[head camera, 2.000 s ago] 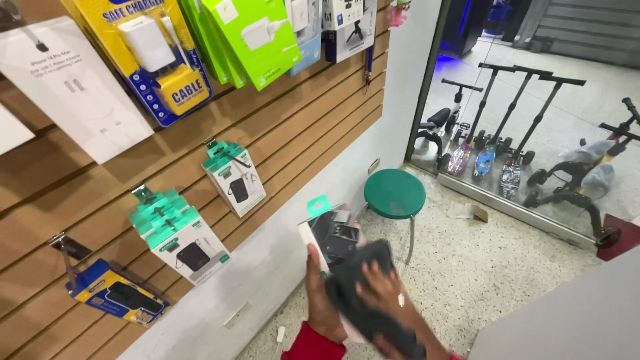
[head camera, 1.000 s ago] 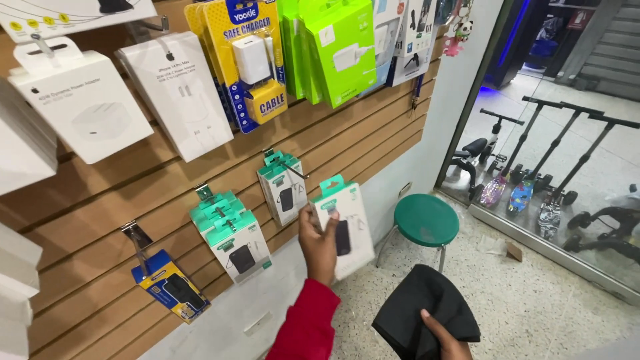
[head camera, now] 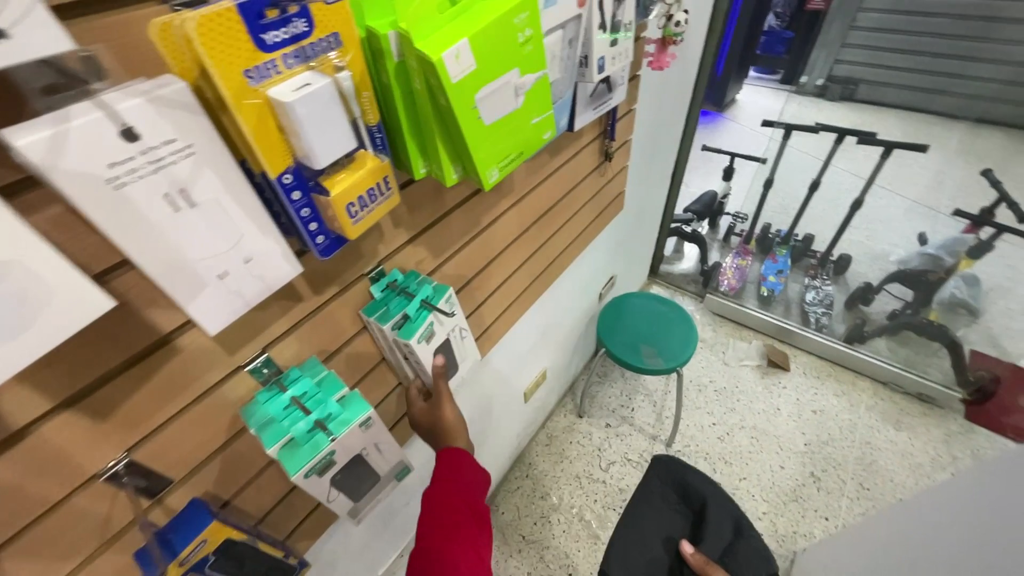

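My left hand point(head camera: 438, 408), in a red sleeve, grips the lower end of a white and green power bank box point(head camera: 436, 340). That box hangs with others of its kind on a metal slatwall hook point(head camera: 376, 276). At the bottom right, my right hand point(head camera: 700, 560) holds a folded black cloth item point(head camera: 688, 520); only a finger or thumb shows on it, and the rest of the hand is out of view. Left of my left hand, several similar boxes point(head camera: 344, 472) hang on another hook.
The brown slatwall point(head camera: 552, 232) carries a yellow and blue charger pack point(head camera: 312, 120), green charger boxes point(head camera: 488, 88) and a blue and yellow pack point(head camera: 216, 544). A green stool point(head camera: 648, 332) stands by the wall. Scooters point(head camera: 774, 268) stand beyond the glass.
The box my left hand held away from the wall now hangs on the hook with the others there. My right hand earlier moved over a box with the black cloth; the cloth is now lower right.
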